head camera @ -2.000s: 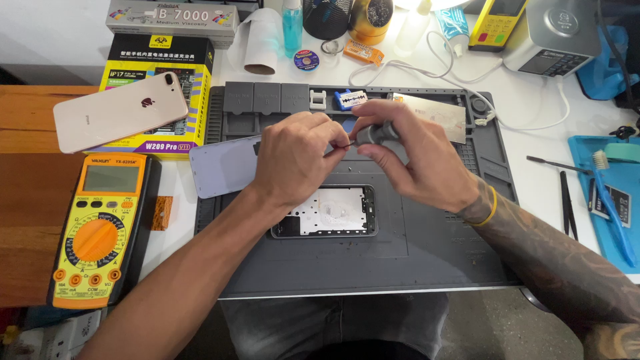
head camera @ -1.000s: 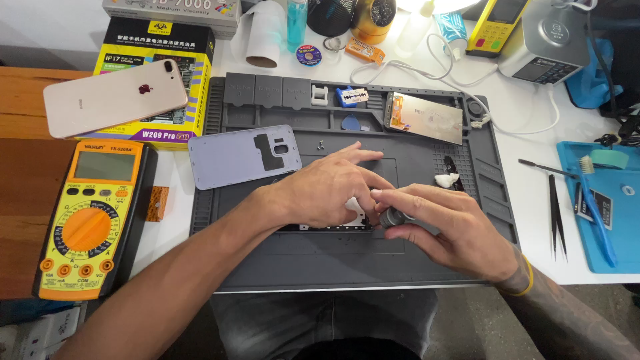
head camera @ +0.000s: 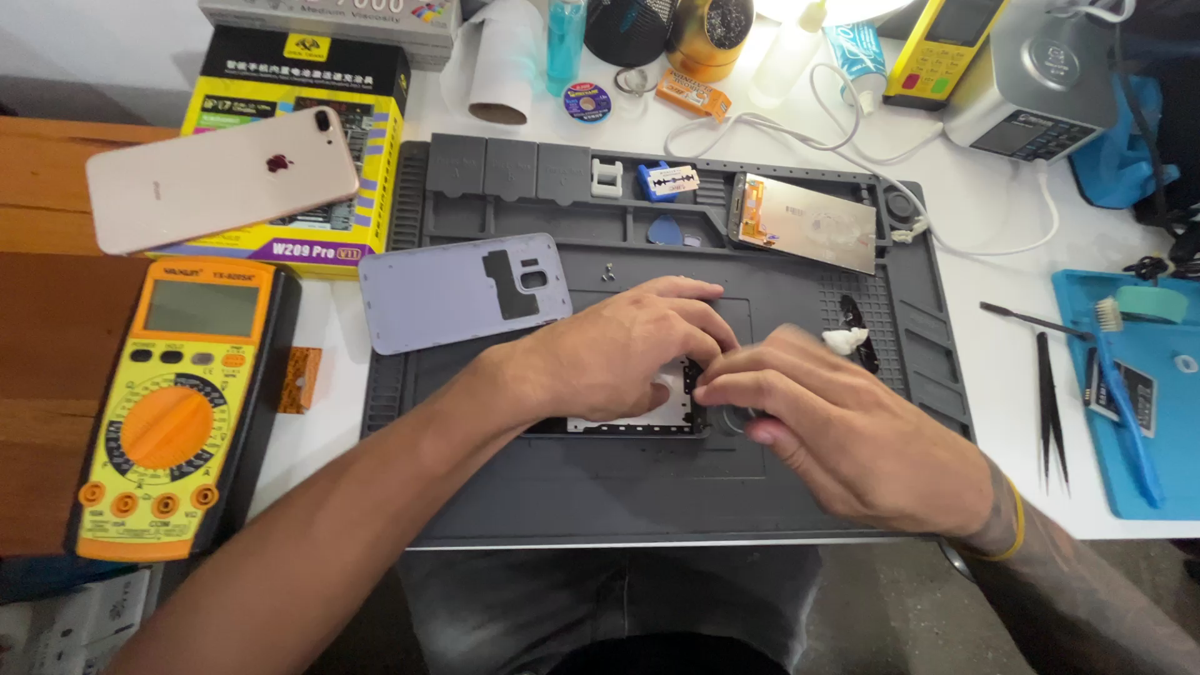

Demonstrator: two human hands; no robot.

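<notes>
A phone's mid-frame (head camera: 637, 422) lies on the grey silicone repair mat (head camera: 562, 497), largely covered by my left hand (head camera: 623, 352). That hand rests over the frame with its fingers curved toward the frame's right end. My right hand (head camera: 834, 422) meets it there, fingertips pinched together at the corner; a small round clear or grey thing (head camera: 733, 418) shows partly under them, and what it is I cannot tell. A lilac phone back cover (head camera: 427, 295) lies up and left of my left hand. A few tiny screws (head camera: 608, 273) sit beside the cover.
Along the mat's top are a razor blade (head camera: 673, 179), a blue pick (head camera: 666, 231) and a phone screen assembly (head camera: 811, 225). White putty-like material (head camera: 845, 340) lies at right, near tweezers (head camera: 1050, 412) and a blue brush (head camera: 1125, 403). A yellow multimeter (head camera: 178, 403) stands left.
Two seconds ago both hands were together above the phone frame; they have since come down to its right end. The grey cylindrical thing seen earlier in my right hand is mostly out of sight.
</notes>
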